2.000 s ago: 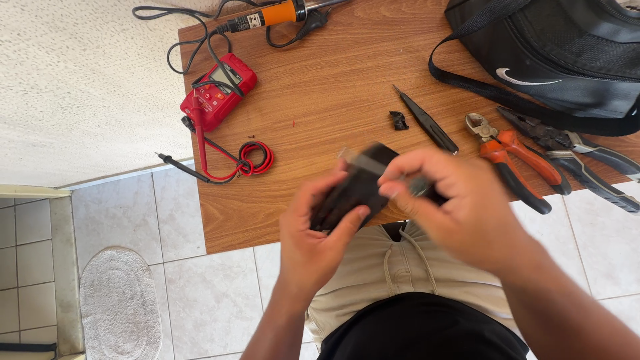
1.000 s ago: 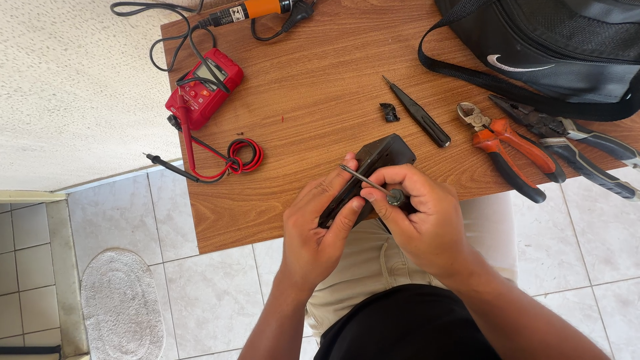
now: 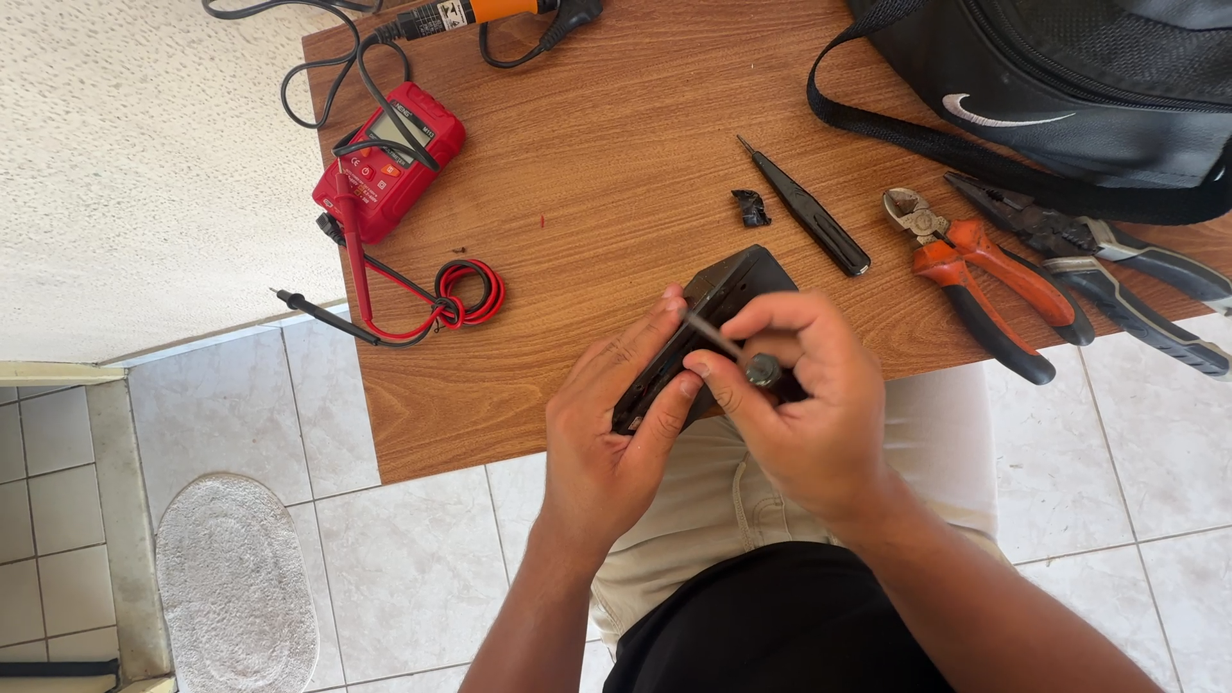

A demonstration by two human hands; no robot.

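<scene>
A black box-shaped device (image 3: 741,279) is tilted at the front edge of the wooden table. My left hand (image 3: 616,414) is shut on its lower left part, thumb and fingers on opposite sides. In my right hand (image 3: 808,395) is a screwdriver (image 3: 763,370) with a dark handle; its slightly blurred metal shaft reaches over the device's side toward my left fingertips. Whether the tip sits in a gap or on a screw, I cannot tell. Beyond the device lie a crumpled black scrap (image 3: 751,208) and a black pen-shaped tool (image 3: 808,212) with a thin metal tip.
A red multimeter (image 3: 390,159) with coiled leads (image 3: 469,292) lies at the left. Orange-handled diagonal cutters (image 3: 982,279), grey-handled pliers (image 3: 1097,241) and a black bag (image 3: 1039,96) occupy the right. An orange-handled soldering iron (image 3: 462,14) and its cable lie along the far edge.
Between two seconds and one second ago, the device came to rest more openly in view, its far end over the table. The screwdriver's shaft has since swung to a different angle.
</scene>
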